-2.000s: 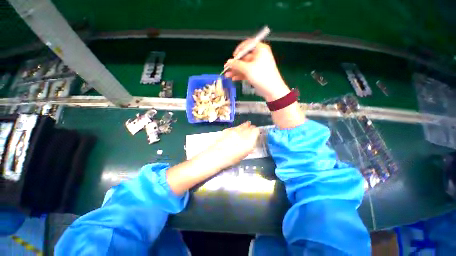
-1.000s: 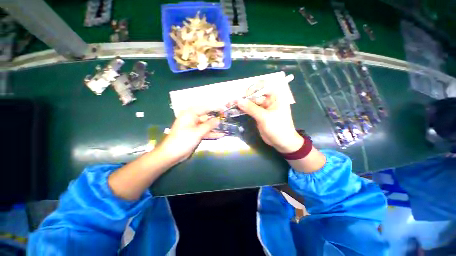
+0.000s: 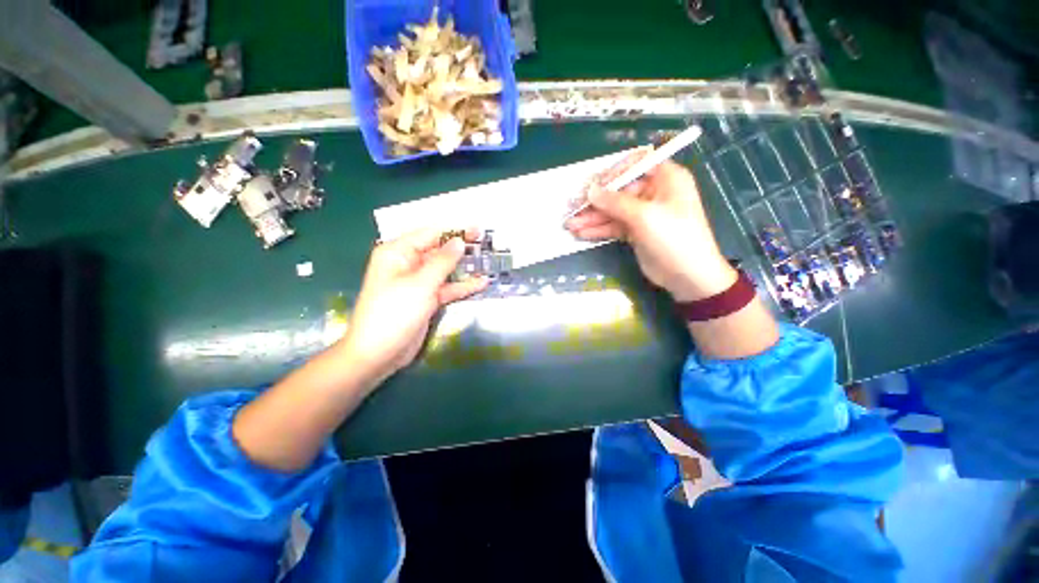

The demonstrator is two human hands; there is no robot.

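My left hand (image 3: 399, 290) holds a small black-and-silver electronic module (image 3: 488, 257) between thumb and fingers, over the near edge of a long white sheet (image 3: 513, 205). My right hand (image 3: 655, 228) holds slim white tweezers (image 3: 667, 157), their back end up to the right and their tip near the sheet. The tweezers are apart from the module. Whether a small part sits at their tip cannot be told.
A blue bin (image 3: 365, 80) with beige pieces stands beyond the sheet. Metal-cased units (image 3: 262, 205) and a small white square (image 3: 304, 269) lie at left. A clear blister tray (image 3: 786, 194) lies at right. A pale rail (image 3: 570, 100) edges the belt.
My right hand has moved away from the module to the right, with the tweezers now showing clearly. My left hand still holds the module. The view has shifted slightly.
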